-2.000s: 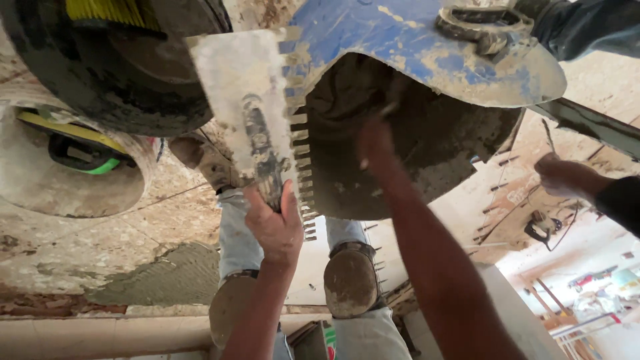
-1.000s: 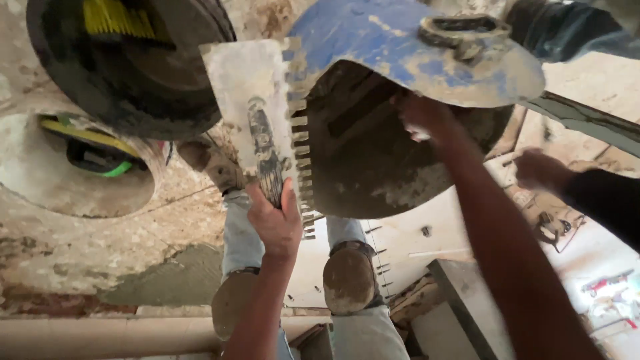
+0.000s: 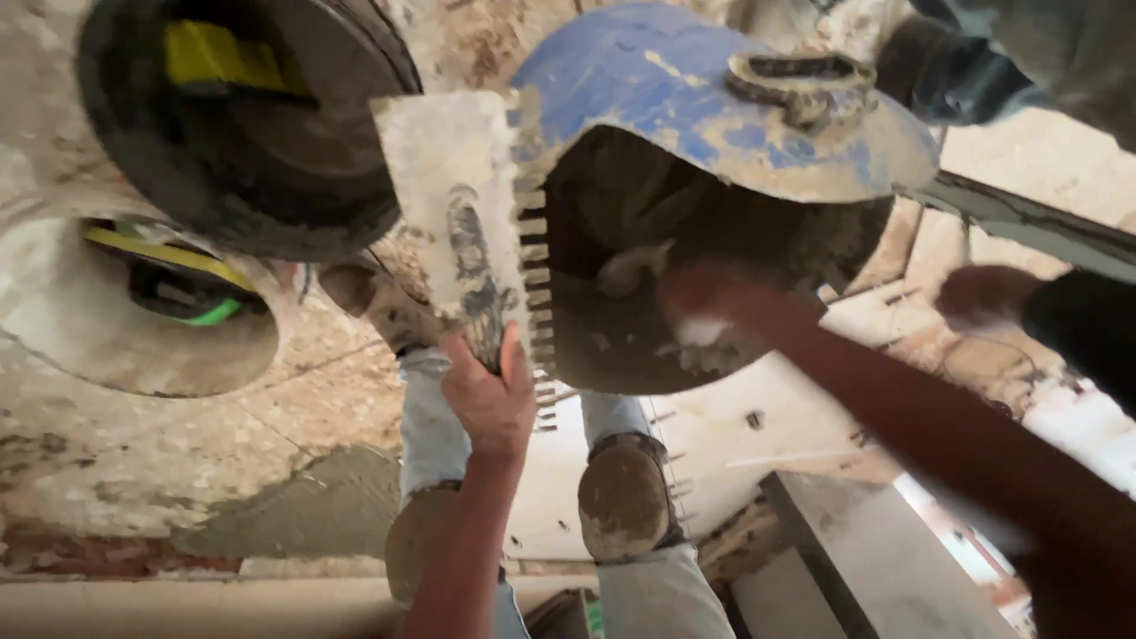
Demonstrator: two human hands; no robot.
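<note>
My left hand (image 3: 488, 382) grips the handle of a notched trowel (image 3: 444, 151), its flat face up and its teeth along the right edge. The trowel lies beside a large bucket of grey mortar (image 3: 603, 328), overlapping its left side. My right hand (image 3: 710, 293) is blurred inside that bucket, at the mortar, around the grip of a tool whose light blade (image 3: 632, 266) shows faintly. A mortar-smeared blue plastic piece (image 3: 612, 80) with a handle covers the bucket's upper part.
A black bucket (image 3: 115, 160) with a yellow brush (image 3: 222, 58) stands upper left, a white bucket (image 3: 266, 328) with a yellow-black tool below it. Mortar (image 3: 302, 506) is spread on the floor. Another person's hand (image 3: 985, 297) is at right. A grey slab (image 3: 896, 550) stands lower right.
My right hand has moved about within the mortar bucket, now lower than one second ago. The other person's hand has shifted. My left hand keeps its hold on the notched trowel.
</note>
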